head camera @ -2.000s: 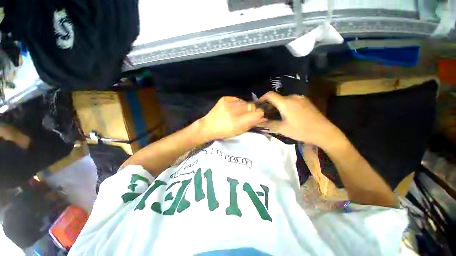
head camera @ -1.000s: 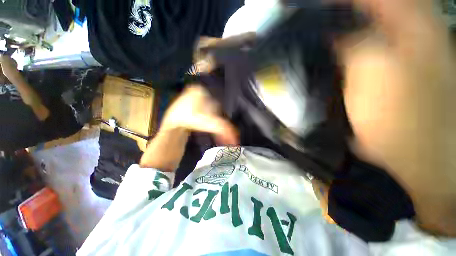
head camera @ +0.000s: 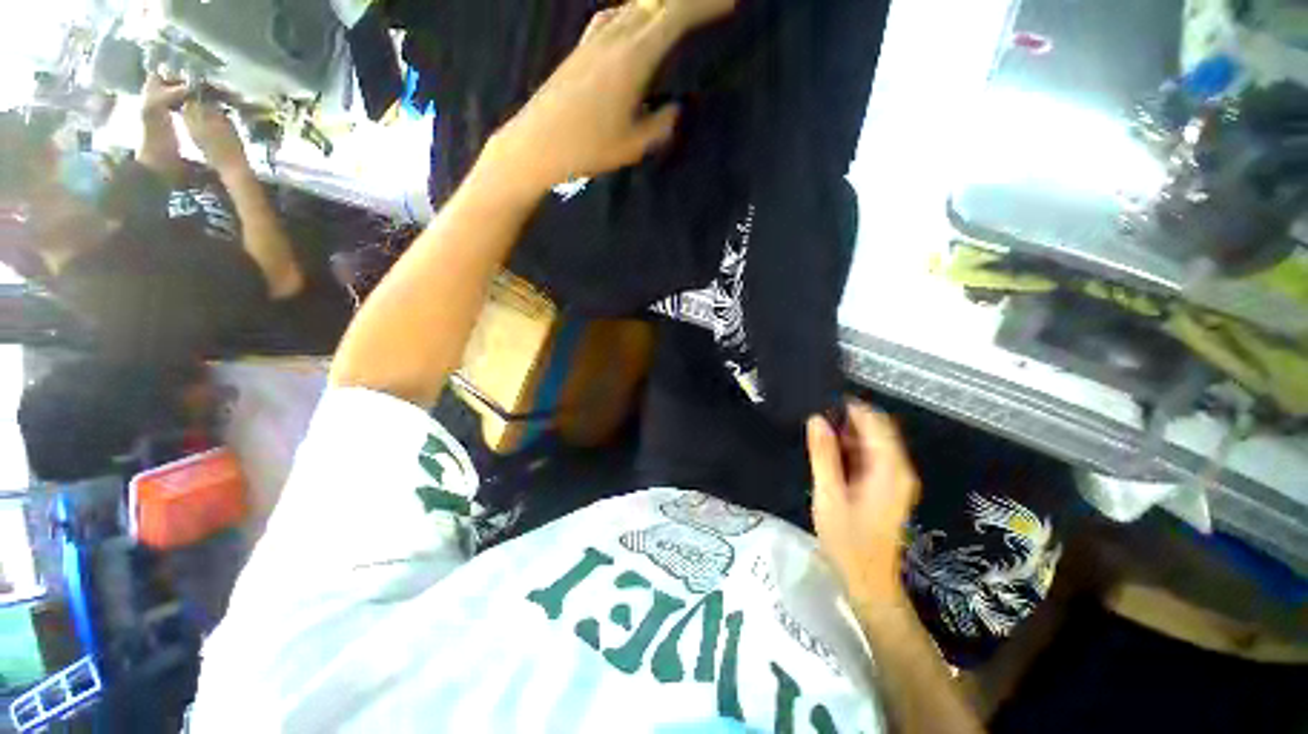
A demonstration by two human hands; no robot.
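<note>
A black garment [head camera: 646,230] with white patterned print lies over the table edge and hangs to the lap. My left hand [head camera: 603,108] is over its upper part near the top edge of the picture, thumb apart from the fingers; whether it grips cloth is unclear. My right hand [head camera: 865,488] pinches the garment's lower right edge between thumb and fingers. Another black cloth with a white-yellow feathery motif [head camera: 990,562] hangs below the table, right of my right hand.
The machine table's ruler edge [head camera: 990,409] runs right, with a white scrap [head camera: 1140,498] hanging there. Sewing machine parts [head camera: 1219,158] and yellow-green cloth [head camera: 1205,323] are upper right. A cardboard box [head camera: 502,359], red bin [head camera: 188,498] and another person [head camera: 129,273] are left.
The view has swung right. The blurred dark cloth held up close is now spread lower in front. My left hand has moved up over the garment; my right hand has dropped to its lower edge.
</note>
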